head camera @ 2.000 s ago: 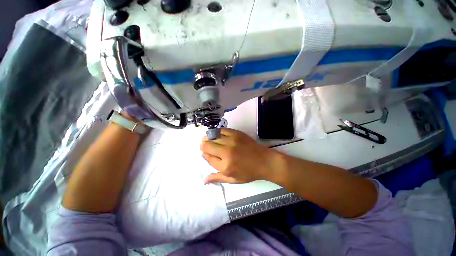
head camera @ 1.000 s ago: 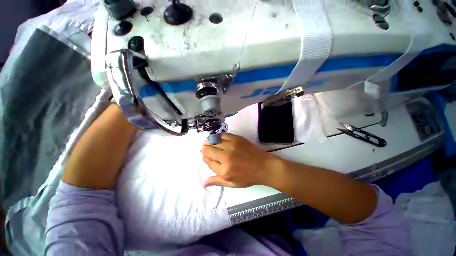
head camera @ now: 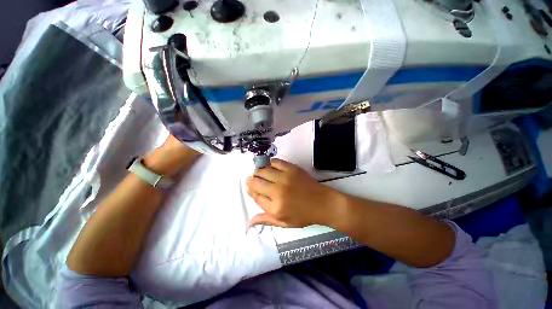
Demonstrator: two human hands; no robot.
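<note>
The white garment piece [head camera: 206,217] lies under the needle area and spreads over the table's front edge. My right hand [head camera: 284,193] rests on it with bent fingers, beside the round grey knob [head camera: 261,160] at the presser foot [head camera: 257,145]; whether it grips the cloth I cannot tell. My left hand [head camera: 181,151] is mostly hidden behind the curved shiny guard [head camera: 166,102]; only the wrist with a pale band and part of the hand show. The white sewing machine [head camera: 327,60] with a blue stripe stands above both hands.
A black phone [head camera: 335,145] lies under the machine arm. Dark thread snips [head camera: 439,165] lie right of it. Grey cloth [head camera: 54,121] is heaped at the left. A measuring tape [head camera: 318,248] runs along the front edge. White cloth [head camera: 514,265] lies at the lower right.
My left forearm has shifted and its wristband shows again. The white cloth at the left has moved and folded differently. My right hand stays in nearly the same place by the knob.
</note>
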